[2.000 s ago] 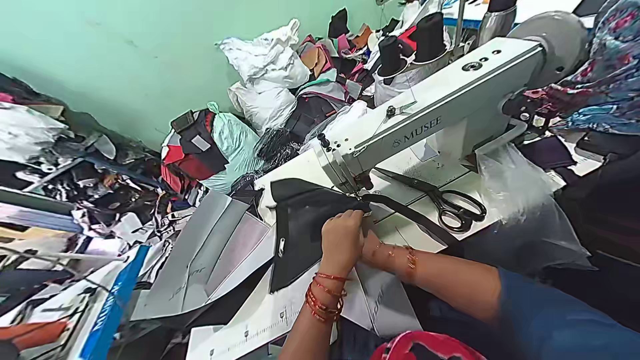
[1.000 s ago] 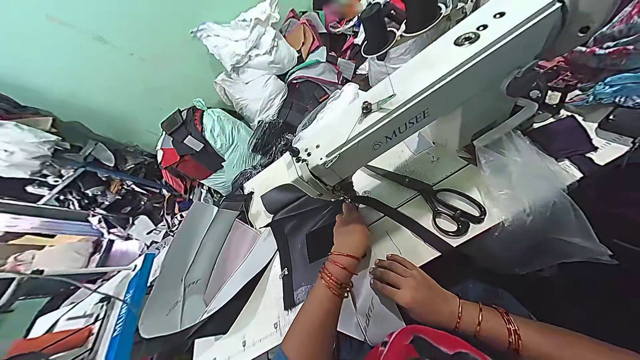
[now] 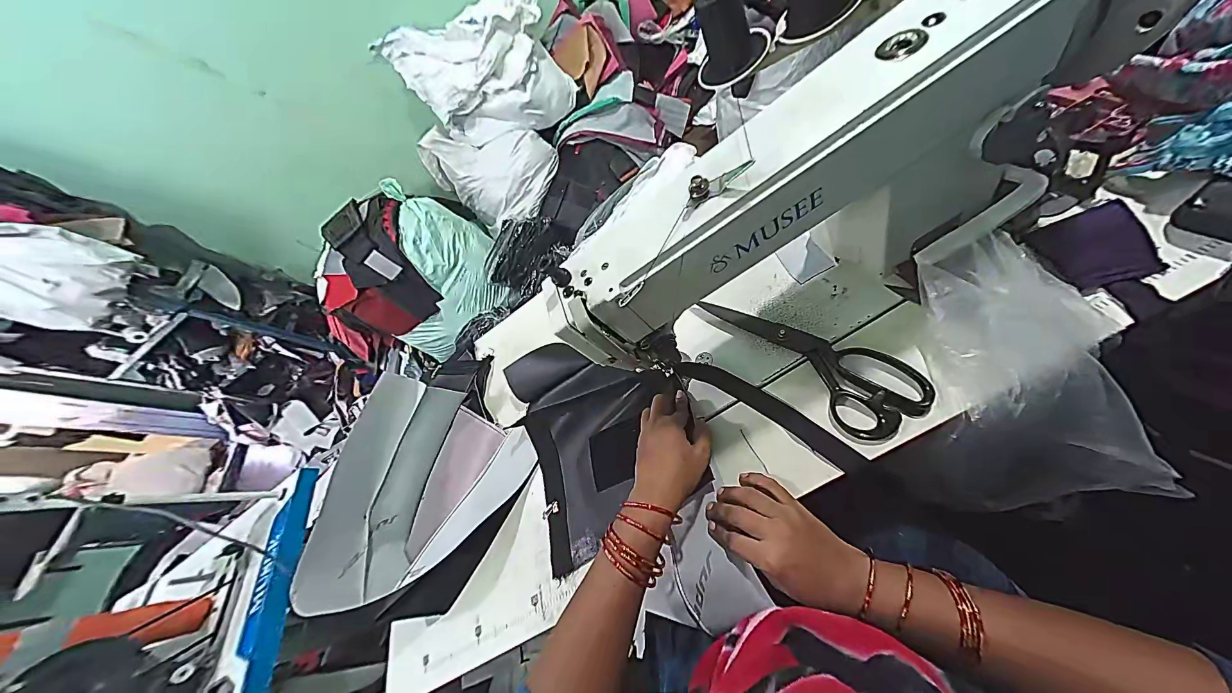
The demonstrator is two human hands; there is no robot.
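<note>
My left hand (image 3: 672, 445) grips the edge of a dark fabric panel (image 3: 577, 438) just in front of the needle area of a white Musee sewing machine (image 3: 770, 202). The panel lies partly under the machine head and bears a darker rectangular patch. A black fabric strip (image 3: 780, 420) runs from the needle area to the right. My right hand (image 3: 770, 534) is to the right of the left one, fingers loosely curved, near a pale piece with writing (image 3: 707, 577); whether it touches that piece I cannot tell. Black-handled scissors (image 3: 828, 361) lie partly spread on the machine bed.
A clear plastic bag (image 3: 1039, 404) lies at the right edge of the bed. Grey cut panels (image 3: 371, 500) lie at the left. Behind the machine are thread cones (image 3: 727, 38), white bags (image 3: 481, 77), a green bag (image 3: 448, 265) and scrap piles against the wall.
My hands were close together at the panel two seconds ago; the right hand has come away from the left. The left hand is now close to the needle area. The view has shifted nearer the machine.
</note>
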